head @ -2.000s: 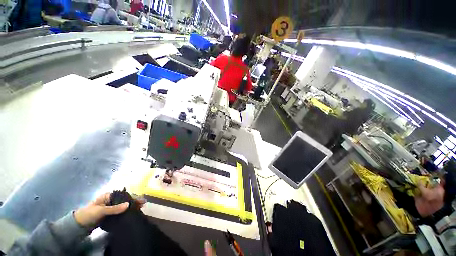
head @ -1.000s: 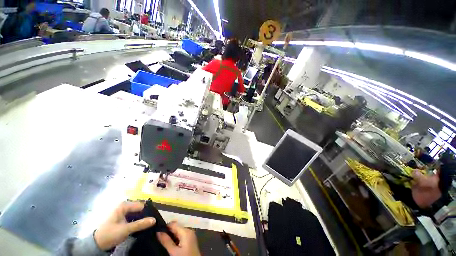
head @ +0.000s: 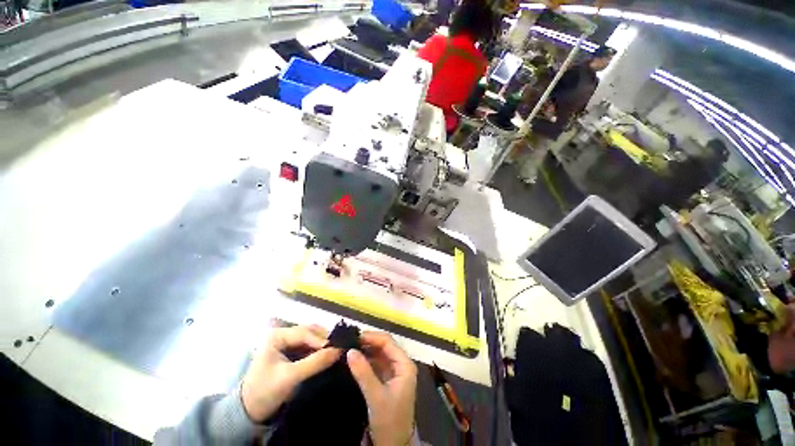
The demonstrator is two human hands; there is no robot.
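Note:
A black garment piece (head: 324,405) hangs from both hands in front of the sewing machine. My left hand (head: 288,368) pinches its top end between thumb and fingers. My right hand (head: 382,383) pinches the same end from the right, the thumbs close together. The pinched end (head: 343,334) stands up between the fingertips, just short of the template (head: 392,292) framed in yellow tape (head: 375,324). The machine head (head: 347,206), with a grey cover and red logo, is above the template. The needle area (head: 334,264) is beyond the hands. Fine details of the fabric are hidden.
Orange-and-black snips (head: 451,399) lie right of my right hand. A black pile (head: 565,383) with a small yellow sticker lies below the screen (head: 588,248). A metal plate (head: 166,270) is on the left. A blue bin (head: 315,83) and a person in red (head: 453,74) are behind.
My right hand, only a fingertip in the oldest frame, has come in and taken hold of the piece. Both hands now pinch its end, raised more upright. The view has shifted, moving the scene up.

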